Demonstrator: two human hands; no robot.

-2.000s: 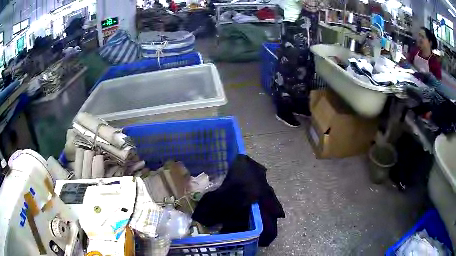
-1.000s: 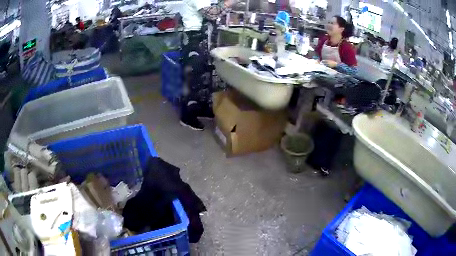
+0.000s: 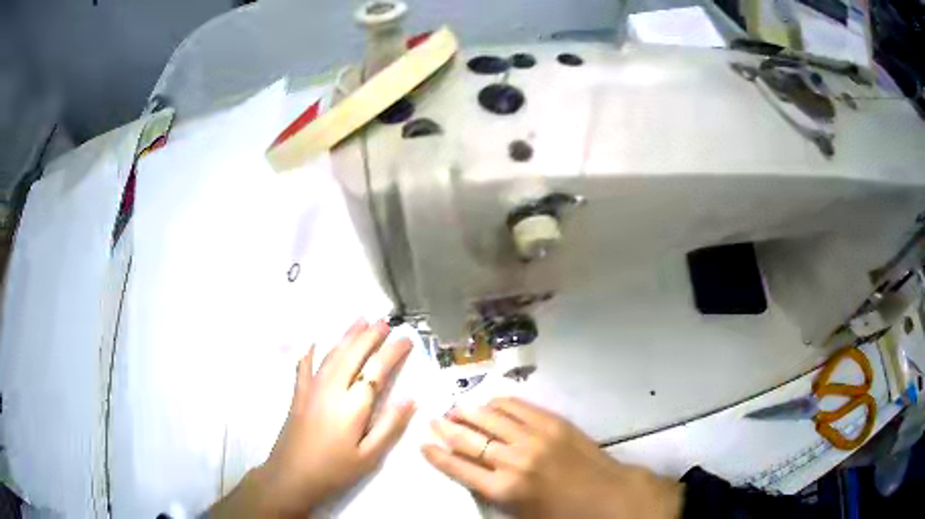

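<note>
A white fabric piece (image 3: 411,446) lies at the front of the sewing machine (image 3: 649,132), its upper end close to the needle area. My left hand (image 3: 340,416) lies flat with fingers spread on the cloth's left side, fingertips near the presser foot (image 3: 438,350). My right hand (image 3: 527,451) rests at the cloth's right side, fingers slightly bent, just below the needle area. Each hand has a ring. Neither hand clearly grips the cloth. The cloth blends into the white table, so its edges are partly unclear.
Orange-handled scissors (image 3: 844,397) lie right of the machine bed. A dark rectangle (image 3: 727,279) is under the machine arm. A cream ring-shaped band (image 3: 365,101) leans by the machine's top post. White sheets (image 3: 61,304) cover the table's left. A printed scale (image 3: 796,466) runs along the front right edge.
The view has swung from the workshop floor, crates and a person at another table down to the sewing machine. Both my hands now show on the white cloth; neither was in view before.
</note>
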